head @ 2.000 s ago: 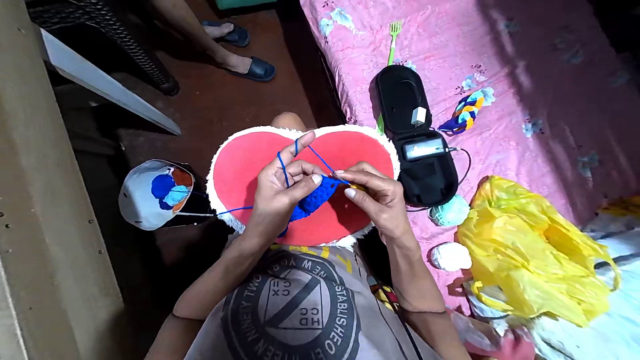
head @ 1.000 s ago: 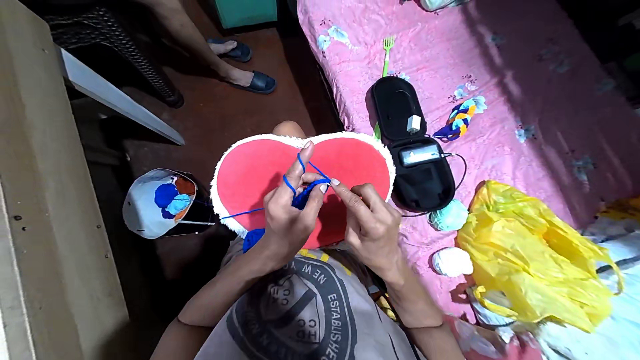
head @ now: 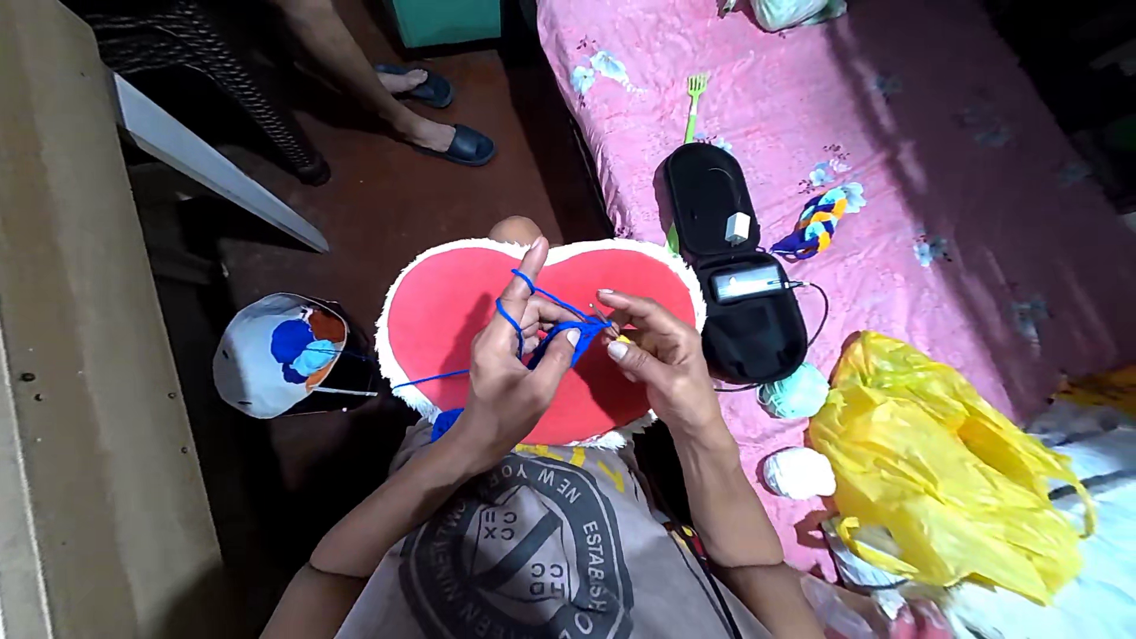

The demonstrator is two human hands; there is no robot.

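Observation:
A blue crocheted piece (head: 581,342) is pinched between the thumb and fingers of my left hand (head: 519,364), whose raised index finger has blue yarn (head: 508,316) looped round it. My right hand (head: 658,355) grips a crochet hook (head: 602,313), its tip at the edge of the blue work; a little yellow shows by the fingers. Both hands are above a red heart-shaped cushion (head: 435,306) with white fluffy trim on my lap. The yarn runs left toward a white container (head: 253,359) with blue, light blue and orange yarn balls (head: 293,342).
On the pink bedsheet (head: 763,71) at the right lie an open black case (head: 710,191), a green fork (head: 695,98), a braided yarn piece (head: 816,222), mint (head: 796,390) and white yarn balls (head: 799,471) and a yellow plastic bag (head: 941,461). Another person's feet (head: 435,133) are ahead.
Since one second ago, my right hand's fingers have spread wider beside the blue work, and the hook's tip shows. My left index finger stays raised with yarn round it.

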